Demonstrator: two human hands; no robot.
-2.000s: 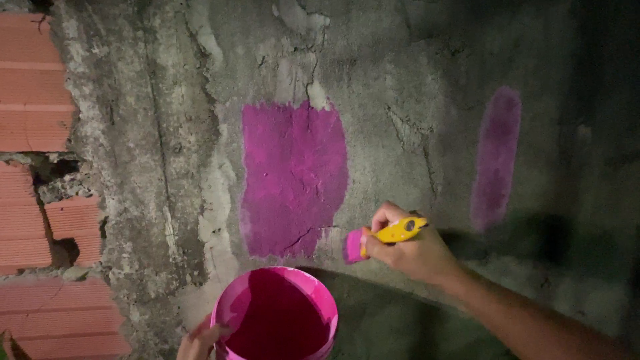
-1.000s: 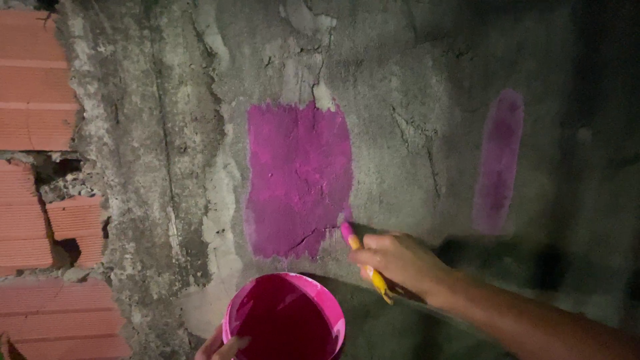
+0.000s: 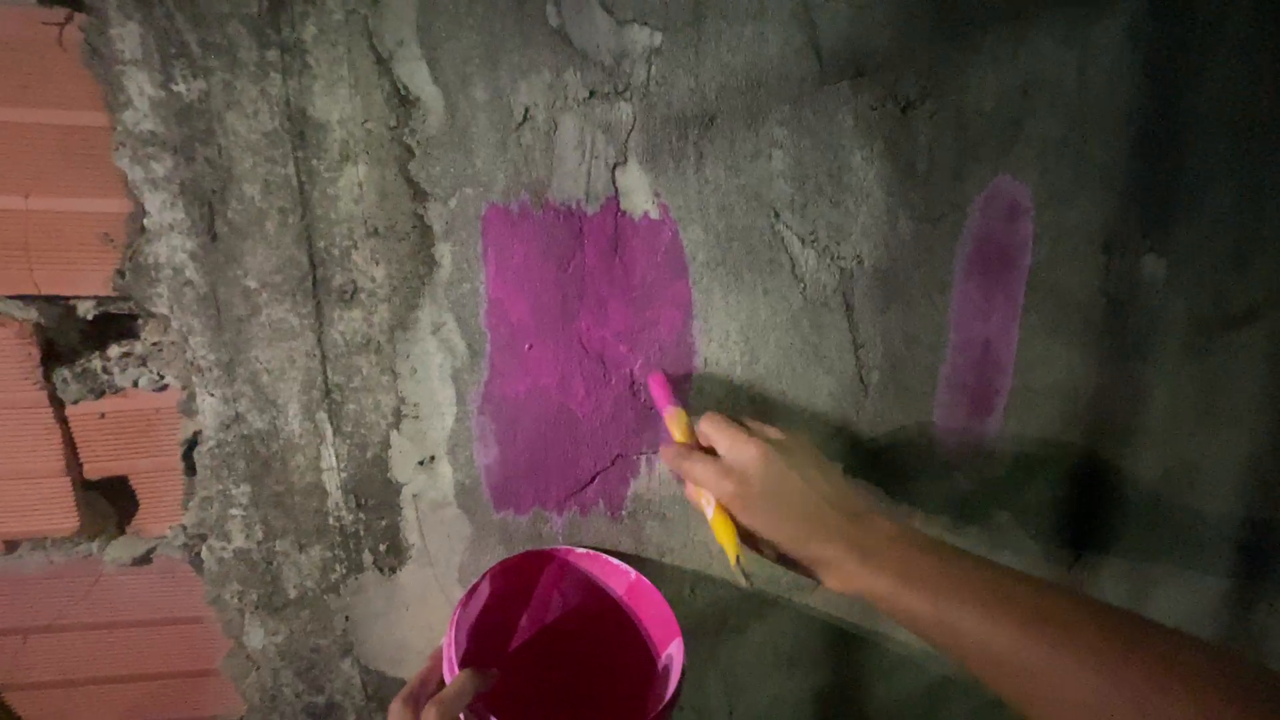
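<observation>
My right hand (image 3: 775, 490) is closed around a yellow-handled paintbrush (image 3: 722, 530), seen edge-on, its pink-coated bristles against the lower right part of a magenta paint patch (image 3: 570, 350) on the rough wall. At the bottom of the view, my left hand (image 3: 440, 690) grips the left rim of a round bucket (image 3: 672, 640) of magenta paint, thumb over the edge. The bucket is tilted so that its inside shows, just below the patch. Most of the left hand is hidden by the bucket and the frame edge.
The cement wall (image 3: 790, 320) is cracked and uneven. A narrow vertical purple paint strip (image 3: 985, 320) lies to the right of the patch. Exposed red hollow bricks (image 3: 60, 240) with broken gaps line the left side. Dark shadows fall over the wall's right and lower parts.
The brush was beside the patch's lower right corner, bristles showing broadside; my right hand has turned it and brought it up onto the patch's right part. The left hand stays on the bucket.
</observation>
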